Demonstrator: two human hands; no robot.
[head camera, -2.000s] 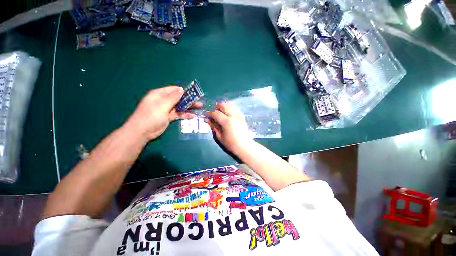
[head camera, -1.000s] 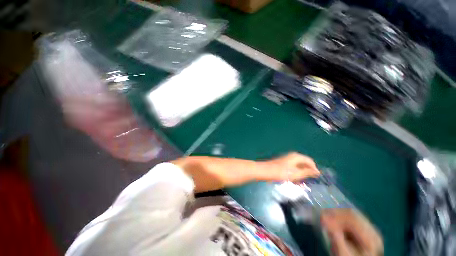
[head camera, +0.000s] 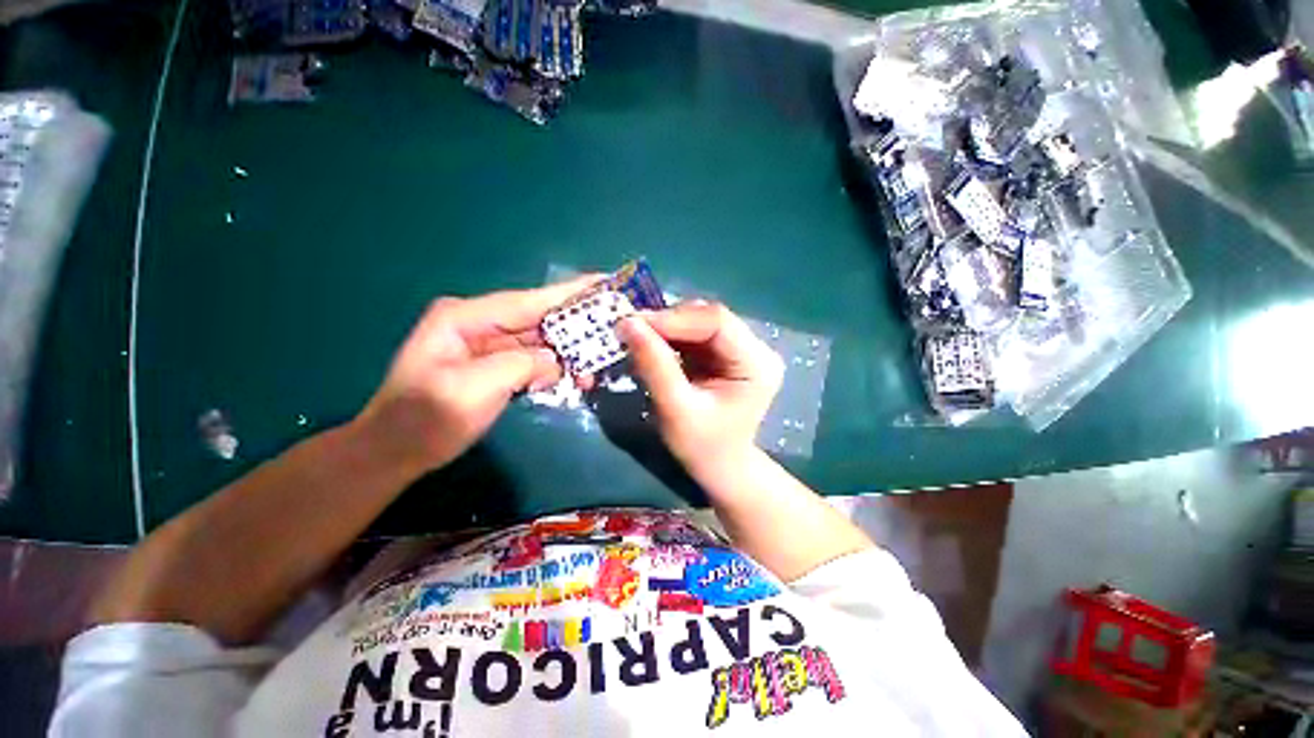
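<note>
A blue circuit board (head camera: 638, 284) is held between my two hands above the bench. A white sticker with black dots (head camera: 588, 329) lies over its face. My left hand (head camera: 468, 361) grips the board from the left side. My right hand (head camera: 702, 378) touches the sticker's right end with thumb and finger, closed on it. The translucent sticker sheet (head camera: 797, 387) lies on the green bench beneath and to the right of my hands, partly hidden by them.
Loose blue boards (head camera: 523, 41) are heaped at the top. A clear tray (head camera: 1138, 274) with whitish stickered boards stands at right. A wrapped sticker stack (head camera: 41, 216) lies at the left edge. A small scrap (head camera: 216, 433) lies near my left forearm. A red plastic stool (head camera: 1134, 645) is below right.
The view swung left and came back. Two seconds ago my right hand was low at the sheet, apart from the board; now it is at the board, with a dotted white sticker over the face.
</note>
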